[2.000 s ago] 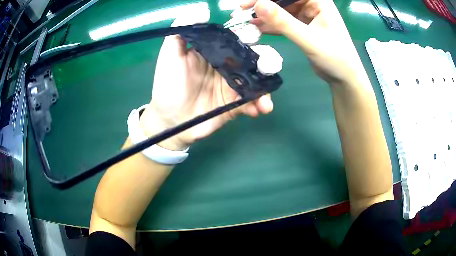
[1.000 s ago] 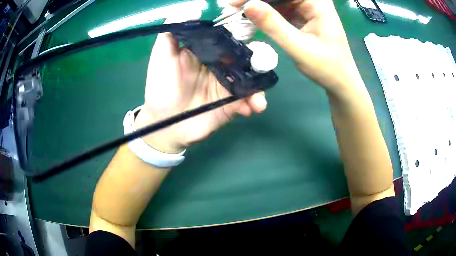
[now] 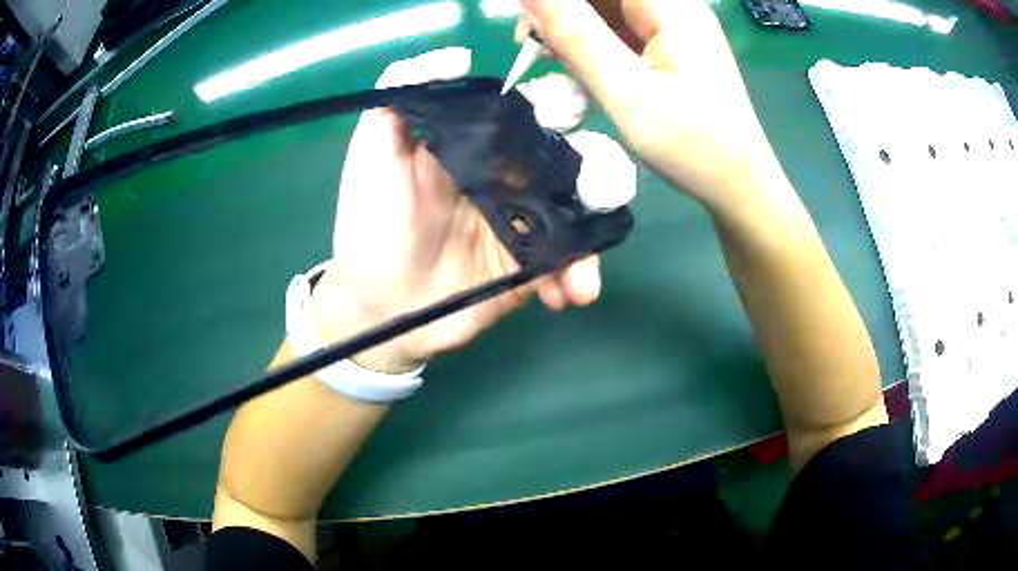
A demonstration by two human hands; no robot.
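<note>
My left hand (image 3: 419,240) holds a black phone middle frame (image 3: 480,145) above the bench, palm up, by its solid end. White finger cots cover several fingertips. The frame's open centre and its far solid end (image 3: 76,262) point left. A white band (image 3: 368,379) is round my left wrist. My right hand (image 3: 659,100), partly cut off by the top edge, holds tweezers (image 3: 520,65). Their pale tips point down at the upper corner of the frame's solid end; whether they touch it, I cannot tell. No small part can be made out at the tips.
The green bench (image 3: 580,413) lies below my hands. A white perforated sheet (image 3: 949,212) lies at the right. Another dark frame (image 3: 778,11) is cut off at the top right. A pale tube (image 3: 132,127) and metal rails (image 3: 84,167) are at the left.
The tweezer tips now point more steeply down, at the frame's corner. My left hand and the frame are slightly lower in view. The dark frame at the top right has shifted up and left in view.
</note>
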